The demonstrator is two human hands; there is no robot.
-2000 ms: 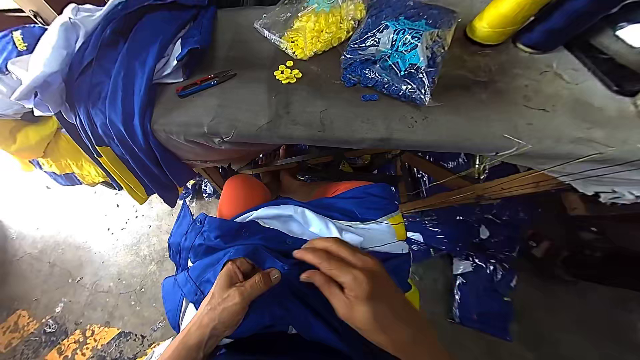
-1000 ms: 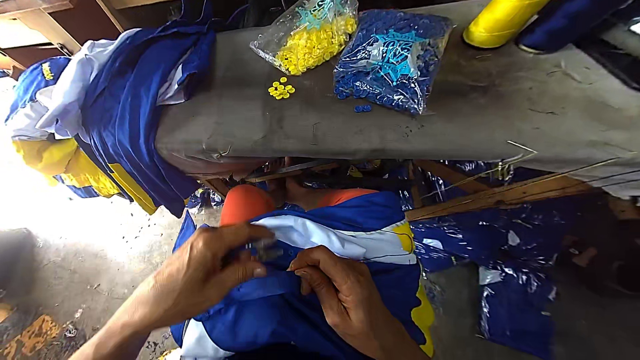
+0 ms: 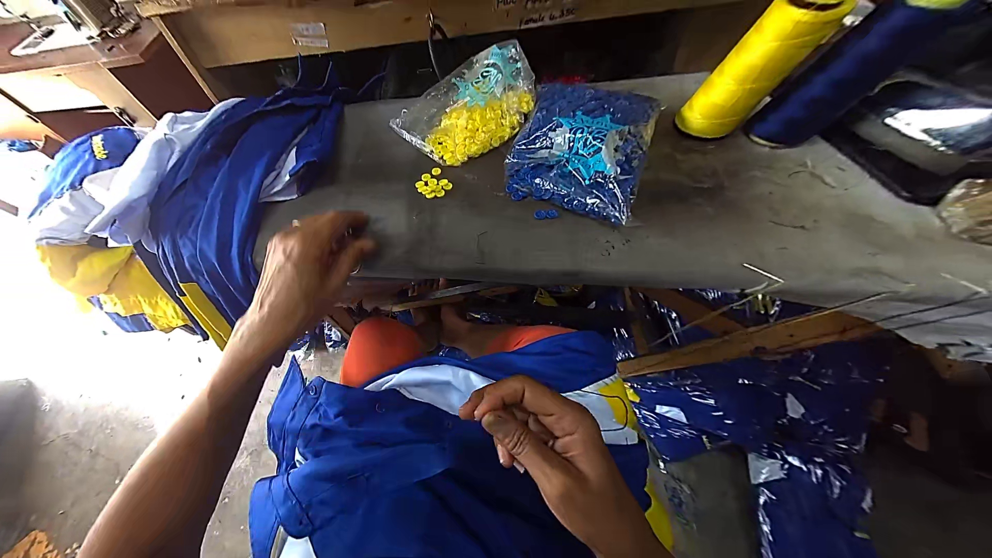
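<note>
My left hand (image 3: 314,260) is over the front edge of the grey-covered table (image 3: 690,248), fingers curled and blurred; whether it holds anything cannot be told. Above the garment on my lap, my right hand (image 3: 542,442) pinches thumb against fingers, with a dark thread (image 3: 620,407) trailing beside it; any needle is hidden. The blue garment (image 3: 380,457) has white and yellow parts and buttons along its edge. Loose yellow buttons (image 3: 432,184) lie by a clear bag of yellow buttons (image 3: 480,128). A few blue buttons (image 3: 545,215) lie by a bag of blue ones (image 3: 581,151).
Blue, white and yellow garments (image 3: 225,194) hang over the table's left end. Yellow (image 3: 759,70) and blue (image 3: 845,77) thread cones stand at the back right. A wooden bar (image 3: 744,345) and plastic-wrapped blue items (image 3: 814,434) are below the table.
My left hand has moved from the garment up to the table edge. The red-and-blue thread snips, on the table two seconds ago, are gone from that spot. The view has tilted up.
</note>
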